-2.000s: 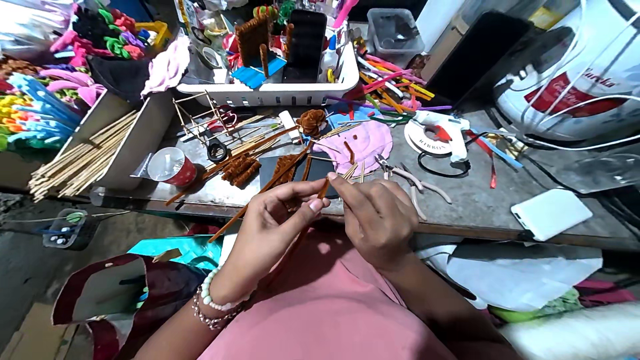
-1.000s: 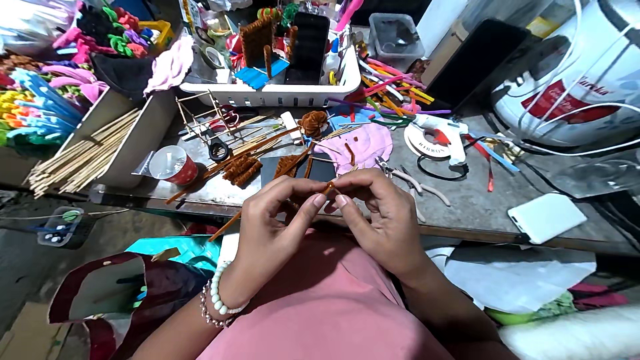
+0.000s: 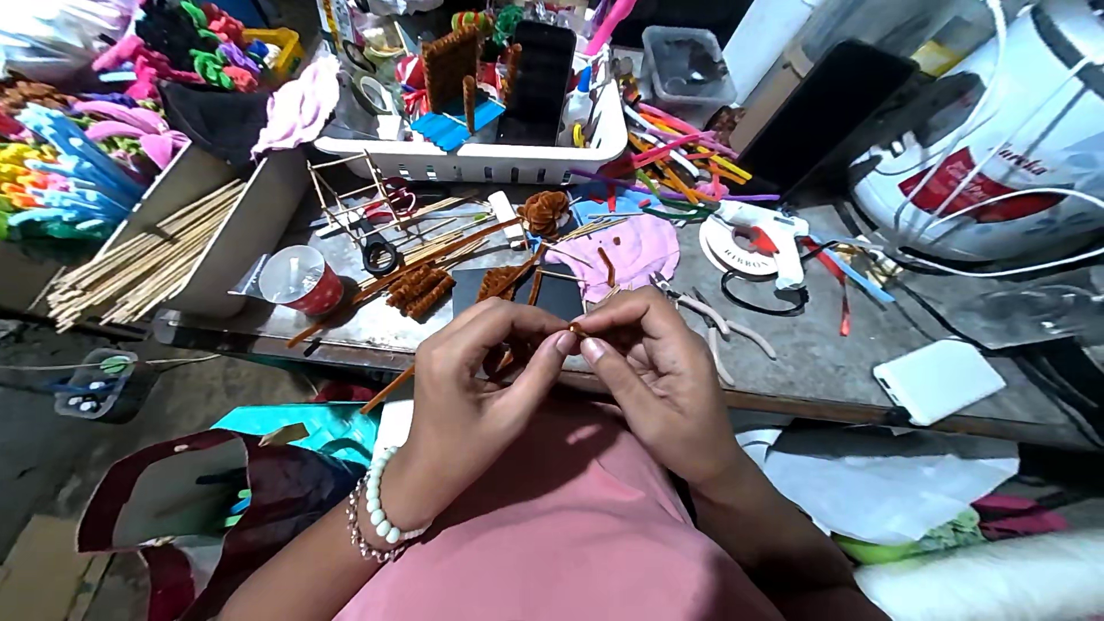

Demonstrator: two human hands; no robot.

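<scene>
My left hand (image 3: 483, 371) and my right hand (image 3: 660, 379) meet at the fingertips in front of the table edge. Between them they pinch a brown pipe cleaner (image 3: 576, 329), of which only a small bent bit shows; a brown length (image 3: 387, 389) sticks out at the left behind my left hand. Beyond my hands lie folded brown pipe cleaners (image 3: 420, 291), a coiled brown pipe-cleaner piece (image 3: 543, 212) and a pink cloth (image 3: 642, 250) with brown bits on it. Pliers (image 3: 723, 321) with pale handles lie right of my right hand.
A glue gun (image 3: 780, 237) rests on a ribbon spool (image 3: 729, 248) at the right, near a white power bank (image 3: 939, 381). Bamboo sticks (image 3: 155, 254), a red-and-clear cup (image 3: 301, 280) and a stick frame (image 3: 354, 194) stand left. A white basket (image 3: 483, 162) is at the back.
My right hand has turned so that its thumb faces my left thumb, and both hands' fingertips have come together around the brown piece. Less of that piece shows between them.
</scene>
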